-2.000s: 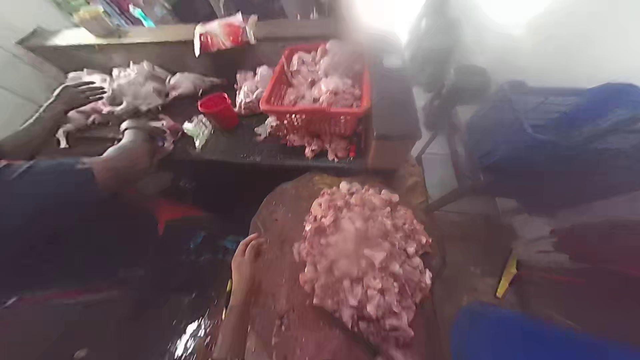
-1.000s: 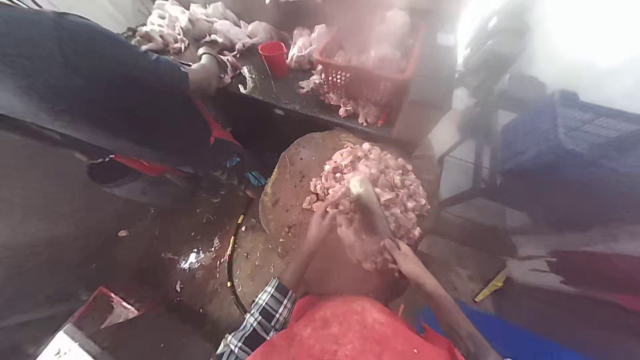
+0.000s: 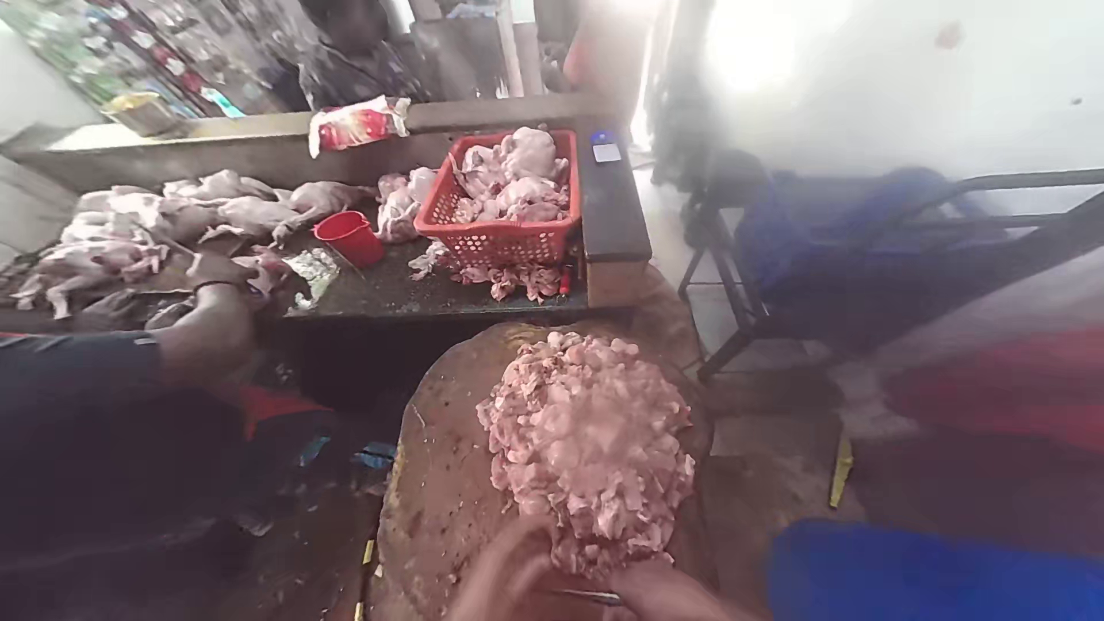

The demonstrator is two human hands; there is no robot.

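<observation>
A large heap of chopped raw poultry meat [image 3: 595,440] lies on a round wooden chopping block [image 3: 440,457]. My left hand [image 3: 517,556] is blurred at the heap's lower left edge, its fingers near the meat. My right hand [image 3: 655,586] is at the heap's bottom edge, partly cut off by the frame. Between the two hands shows a thin metal edge [image 3: 591,595], which reaches the right hand; the rest of this tool is hidden. Blur and the frame edge hide how the fingers of both hands are closed.
Beyond the block, a dark counter [image 3: 379,293] bears plucked whole birds [image 3: 233,203], a red plastic mug [image 3: 349,239] and a red perforated basket [image 3: 500,241] of birds. At left, a co-worker's hand [image 3: 216,276] is by the birds. A blue object [image 3: 931,573] is at lower right.
The view has tilted up since one second ago. The long pale-ended tool seen over the heap then no longer shows there. Both my hands are now at the heap's lower edge.
</observation>
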